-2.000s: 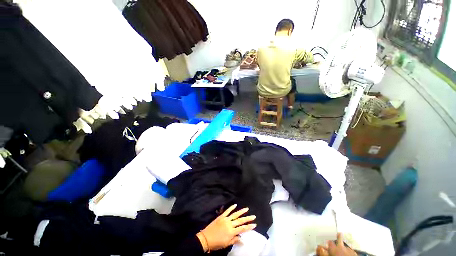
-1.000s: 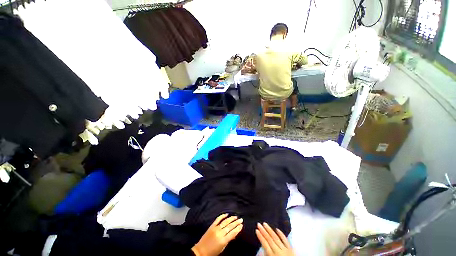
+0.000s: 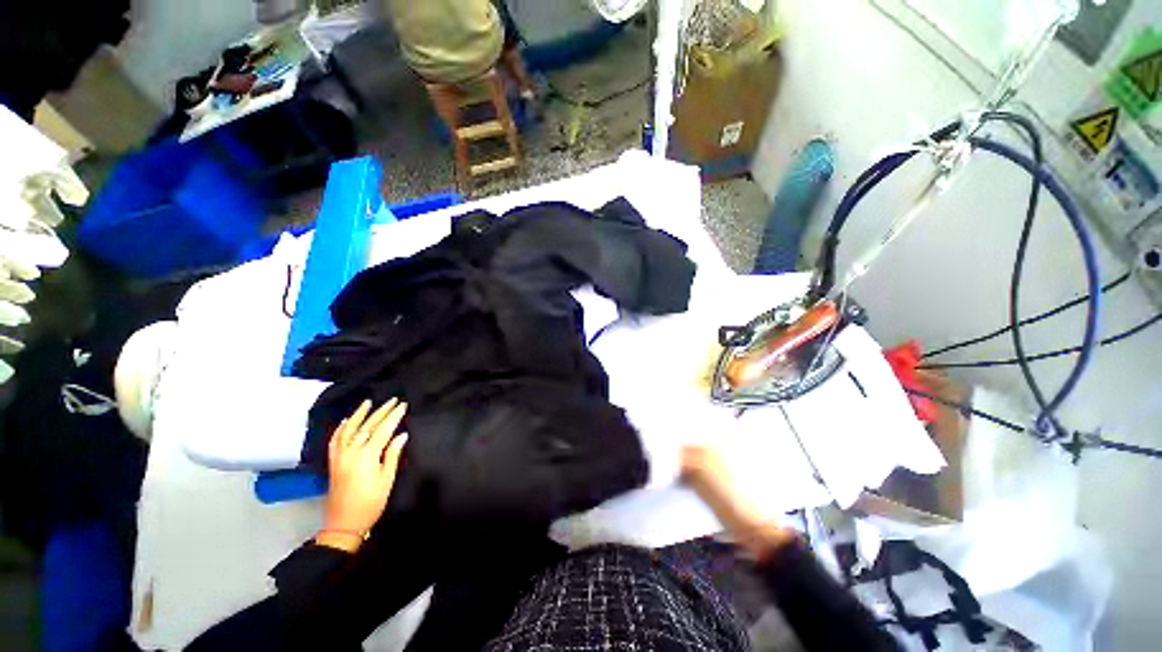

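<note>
A black garment lies crumpled across the white-covered table, with a sleeve curving to the right at the back. My left hand rests flat on the garment's left part, fingers apart. My right hand is blurred, beside the garment's right edge; its fingers are not clear. The steam iron, with an orange-brown handle, is parked on the pale rest at the table's right. The pale sleeve board is partly under the garment, with its blue base bar behind.
Hoses and cables hang in loops at the right by the wall. A person sits on a wooden stool behind the table. Blue bins stand back left. A cardboard box and fan pole are behind.
The view has turned down and to the right, bringing the whole iron into view. My right hand has moved off the garment to its right edge. My left hand lies farther left on the cloth.
</note>
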